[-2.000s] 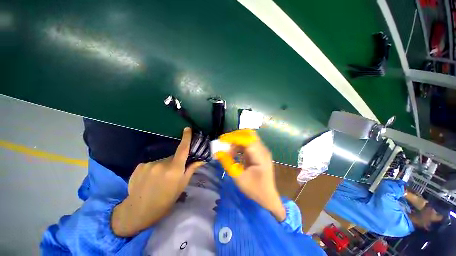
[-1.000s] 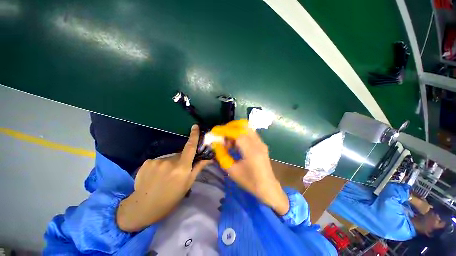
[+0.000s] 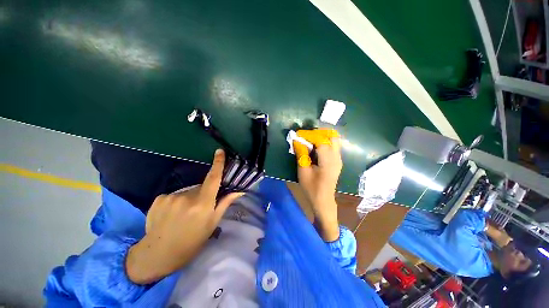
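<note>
A bunch of black watch straps (image 3: 242,173) fans out at the bench's front edge, with two strap parts reaching onto the bench and silvery clasps at their ends. My left hand (image 3: 183,225) holds the bunch between index finger and thumb. My right hand (image 3: 319,174), with yellow-orange coverings on its fingertips, is to the right of the straps, low over the bench. It pinches a small white wipe (image 3: 296,142). A white square wipe (image 3: 332,112) lies on the bench just beyond my right hand.
A grey dispenser (image 3: 426,145) with a metal top and a crinkled white packet (image 3: 381,183) are at the bench's right. Black watches (image 3: 469,75) lie on the green belt beyond the white rail (image 3: 385,57). A person in a blue smock (image 3: 442,240) is at the right.
My right hand has moved away from the straps, right and forward over the bench, with a wipe. The square wipe on the bench now lies farther from the edge. My left hand keeps its hold.
</note>
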